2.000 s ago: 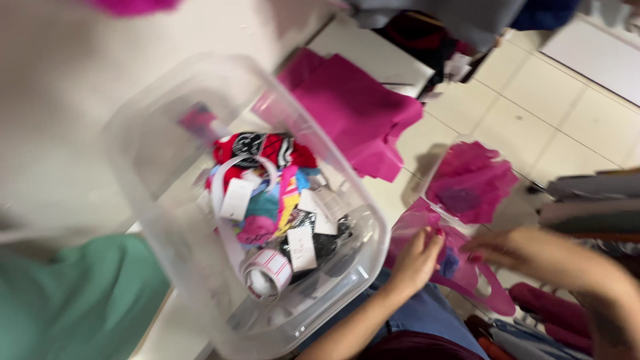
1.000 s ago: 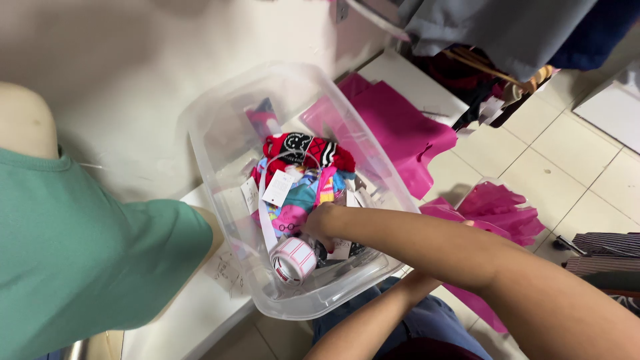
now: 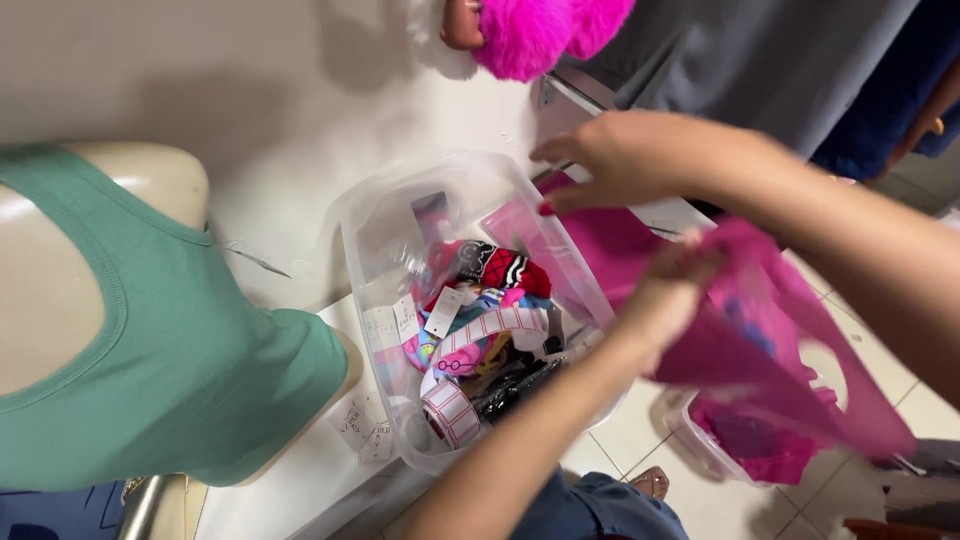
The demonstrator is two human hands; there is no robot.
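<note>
My left hand (image 3: pixel 679 281), blurred, grips the top of a pink plastic bag (image 3: pixel 750 352) with a cut-out handle and a blue patch. The bag hangs to the right of a clear plastic bin (image 3: pixel 349 262). My right hand (image 3: pixel 600 165), fingers spread and with nothing visible in it, is over the bin's upper right rim. Inside the bin are a red and black patterned fabric item (image 3: pixel 499 266), colourful printed fabric pieces, white tags (image 3: pixel 444 311), a roll of red-lined labels (image 3: pixel 452 411) and glossy black plastic (image 3: pixel 517 390). My left forearm hides the bin's lower right corner.
A mannequin torso in a green tank top (image 3: pixel 172 322) stands left, beside the white shelf (image 3: pixel 277 472). More pink bags (image 3: pixel 607 240) lie behind the bin. A smaller clear container (image 3: pixel 697 442) with pink plastic is at lower right. Grey clothes (image 3: pixel 750 67) hang upper right; pink fluffy items (image 3: pixel 532 34) are above.
My right hand was down in the bin one second ago and is now out of it, above the far rim. The pink bag in my left hand is raised and spread wider.
</note>
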